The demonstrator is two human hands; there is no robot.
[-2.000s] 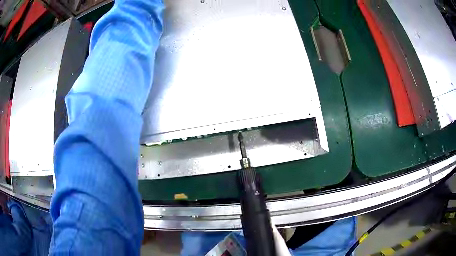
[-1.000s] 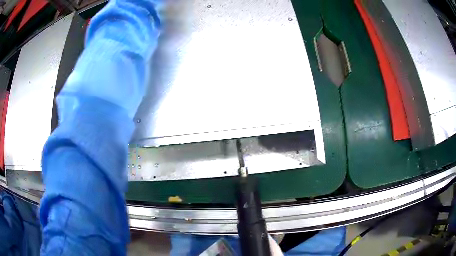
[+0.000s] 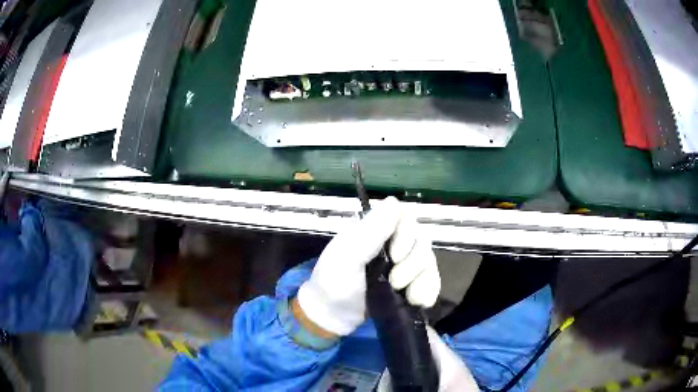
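A black electric screwdriver (image 3: 394,314) points up and away, its thin bit over the green pallet in front of the unit. My left hand (image 3: 344,268), in a white glove, is closed around the driver's front end, with fingertips near the base of the bit. My right hand (image 3: 451,371), also white-gloved, is around the driver's rear body, mostly hidden and cut off by the bottom edge. The silver-white unit chassis (image 3: 375,38) lies flat, its open slot facing me, with small board components visible inside. A bare metal flange (image 3: 329,134) runs below the slot.
More metal units lie at left (image 3: 103,61) and right (image 3: 673,69), with red pads (image 3: 624,92) beside them. A silver conveyor rail (image 3: 490,230) crosses in front of me. A black cord with a yellow sleeve (image 3: 567,325) hangs at right. Another blue sleeve (image 3: 46,268) is at lower left.
My left arm has come back from across the unit, and its hand now holds the driver's front. The bit has left the slot area. The view has shifted, showing the whole slot.
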